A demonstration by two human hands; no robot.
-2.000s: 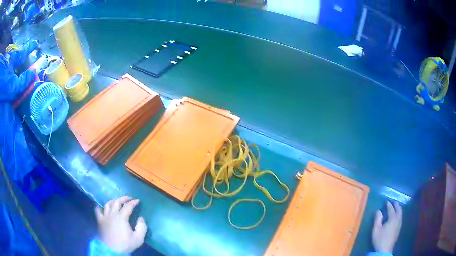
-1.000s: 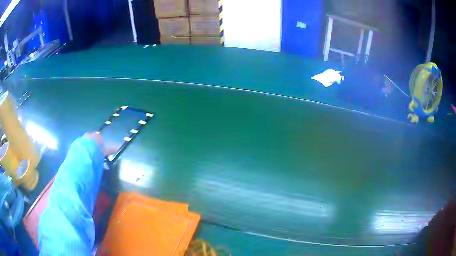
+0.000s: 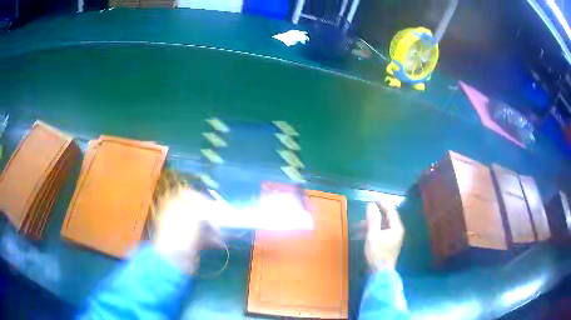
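My left hand [image 3: 178,222], blurred by motion, holds the black frame part [image 3: 247,144] by its near left side. The part is also blurred, with pale yellow tabs along both long edges and bright glare at its near end. It is over the far left part of a flat orange tray [image 3: 300,269]. My right hand [image 3: 383,237] is empty to the right of that tray, thumb and fingers apart. Rubber bands [image 3: 216,265] lie left of the tray, mostly hidden behind my left hand.
Two loose orange tray stacks [image 3: 116,197] stand at left. Banded tray bundles [image 3: 476,200] stand in a row at right. A yellow fan [image 3: 413,57], a white crumpled piece [image 3: 291,37] and a pink sheet [image 3: 485,109] with a clear bag lie beyond, on the far side.
The black part has left the far left of the bench, taken by my left hand, and is now over the tray. The view has turned right, and my right hand is visible again.
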